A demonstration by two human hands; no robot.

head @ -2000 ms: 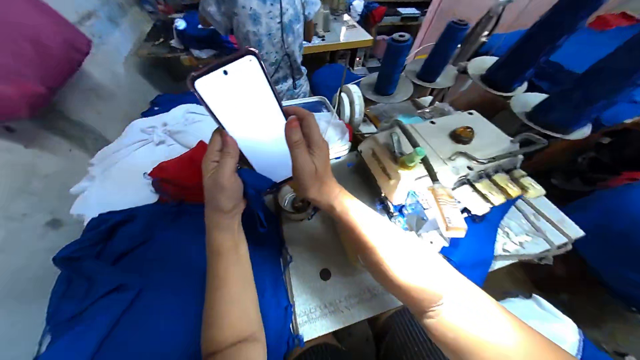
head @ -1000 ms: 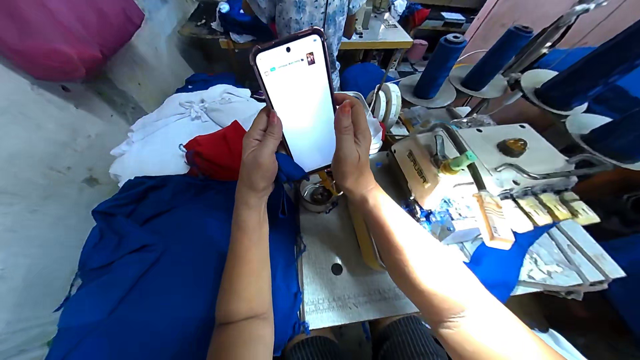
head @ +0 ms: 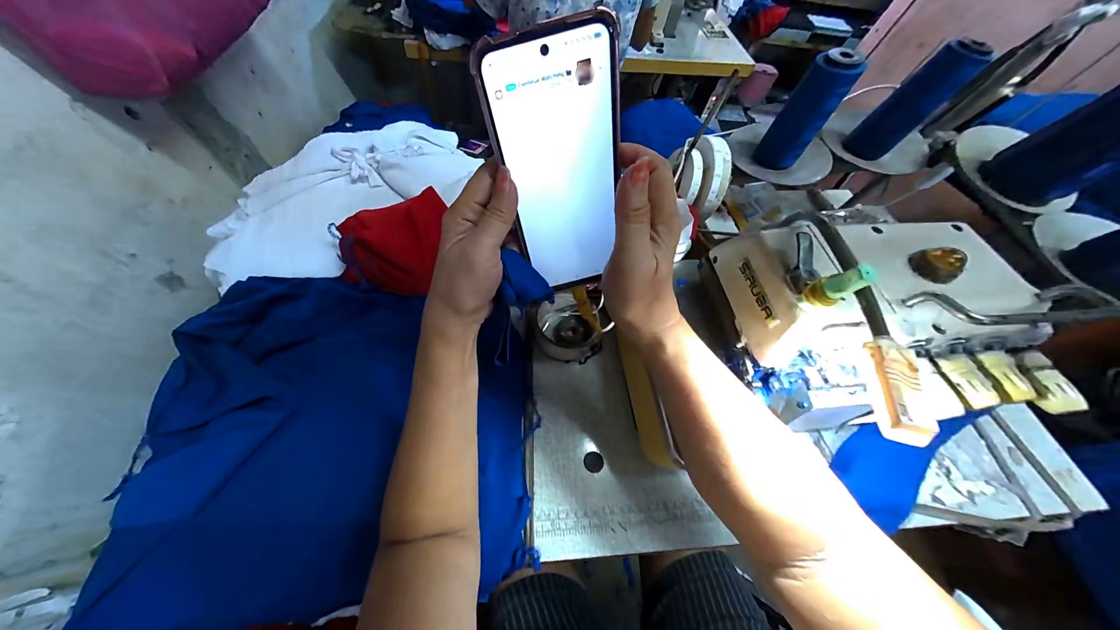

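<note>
A smartphone point(head: 560, 166) with a lit, mostly white screen is held upright at the upper middle. My left hand point(head: 472, 236) grips its left edge, thumb along the side. On the opposite edge my right hand point(head: 645, 236) holds it the same way. Blue fabric point(head: 315, 437) lies below and left of my left hand, with a red cloth point(head: 394, 241) and white fabric point(head: 332, 188) behind it. Just under the phone sits a small round metal container point(head: 569, 332) on the machine table point(head: 569, 516). A Siruba overlock sewing machine point(head: 761, 297) stands right of my right hand.
Blue thread cones point(head: 807, 109) stand on round holders at the upper right. Rolls of white tape point(head: 713, 175) are behind my right hand. A grey wall point(head: 79, 306) bounds the left side. At the back, a person in patterned clothing point(head: 560, 10) is beside another table point(head: 691, 57).
Both hands still hold the phone, which has become more upright since the earliest frame. Its screen, blank white then, now shows a small line of content and a picture near the top.
</note>
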